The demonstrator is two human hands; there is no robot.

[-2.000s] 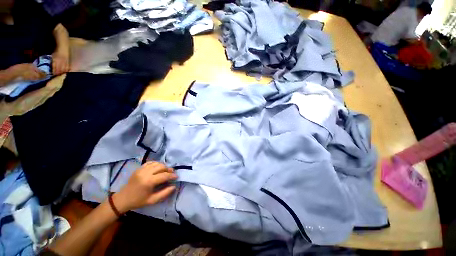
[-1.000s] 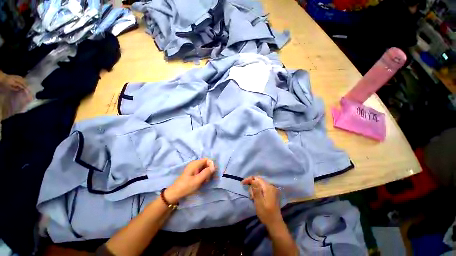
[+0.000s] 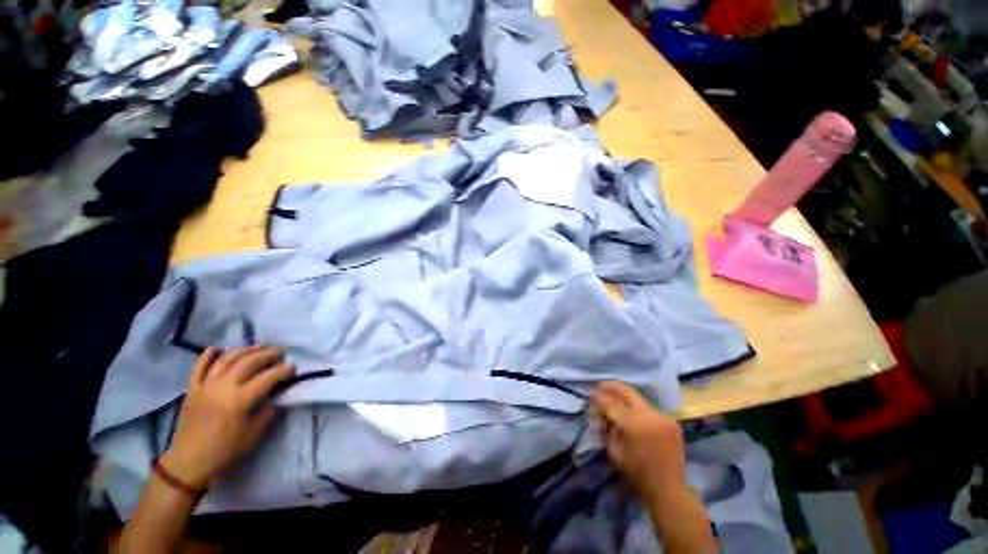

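A grey-blue jacket (image 3: 433, 314) with dark piping lies spread over the near part of the table. My left hand (image 3: 230, 406) rests on its near left part, fingers spread over the cloth beside a dark piped edge. My right hand (image 3: 639, 438) pinches the jacket's edge at the right end of a dark piping strip (image 3: 538, 382). The pale front edge runs nearly straight between my hands. A white lining patch (image 3: 401, 421) shows below it. I cannot see whether my right hand also holds a tool.
A pile of grey-blue garments (image 3: 423, 65) lies at the back of the wooden table (image 3: 661, 152). A pink bottle-shaped object (image 3: 800, 165) and pink block (image 3: 764, 260) stand at the right. Navy cloth (image 3: 81, 314) and light-blue shirts (image 3: 163, 49) are at the left. More garments (image 3: 731, 487) lie below the near edge.
My hands have moved apart, the left to the left and the right to the right. The jacket's front edge is now drawn straighter, and the white patch shows below it.
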